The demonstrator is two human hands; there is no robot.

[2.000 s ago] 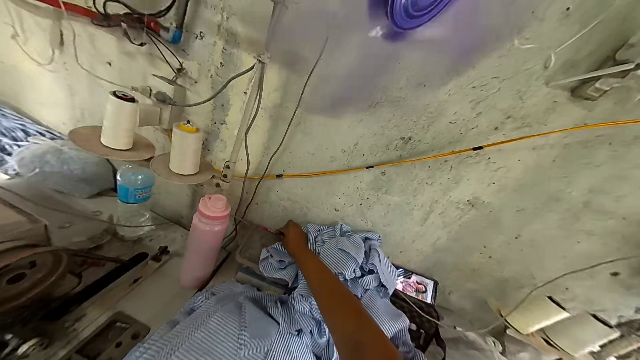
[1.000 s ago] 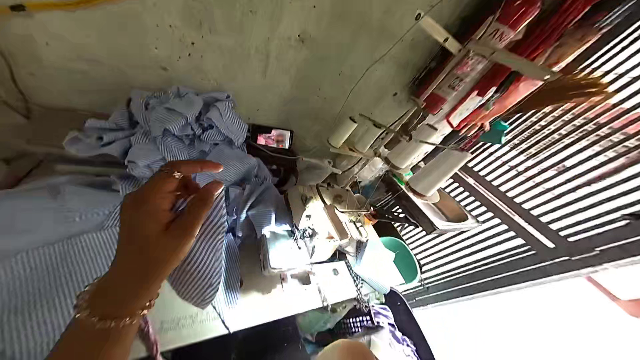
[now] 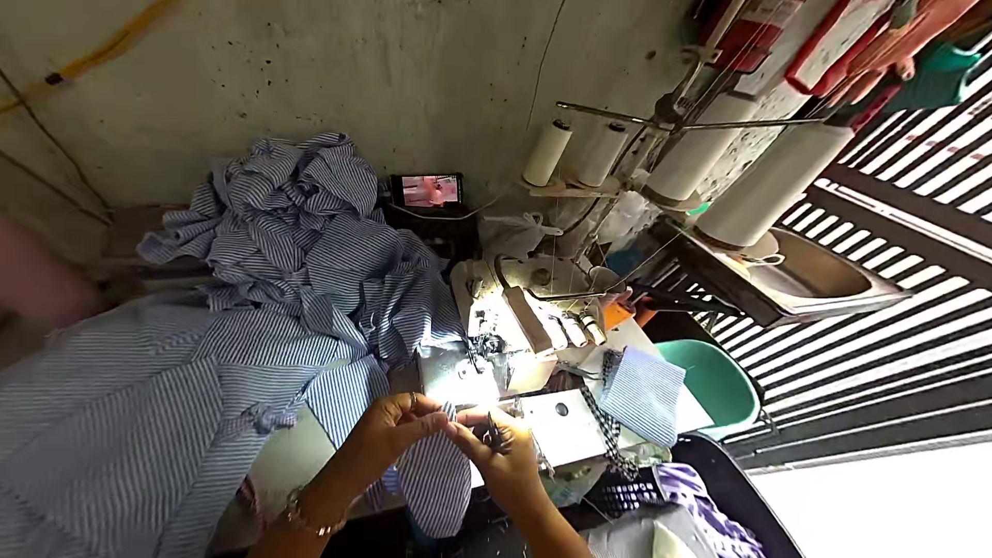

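Note:
My left hand (image 3: 399,434) pinches the top edge of a blue-and-white striped fabric piece (image 3: 435,484), which hangs down below the fingers. My right hand (image 3: 500,449) grips the same edge at its fingertips, touching the left, and also has a small dark metal tool (image 3: 493,434), perhaps thread snips, in its palm. Just beyond both hands a lit sewing machine, probably an overlock (image 3: 496,318), stands on the table. A large heap of striped fabric (image 3: 294,225) lies to the left, against the wall.
White thread cones (image 3: 775,186) stand on a rack at the right, beside a metal tray (image 3: 825,267). A phone (image 3: 428,191) leans by the wall. A green basin (image 3: 717,384), a folded striped piece (image 3: 642,395) and a black crate (image 3: 744,480) are at the right.
The view has swung right since the oldest frame. One second ago my left hand was raised over the fabric with fingers apart; now both hands meet on a striped piece before the machine.

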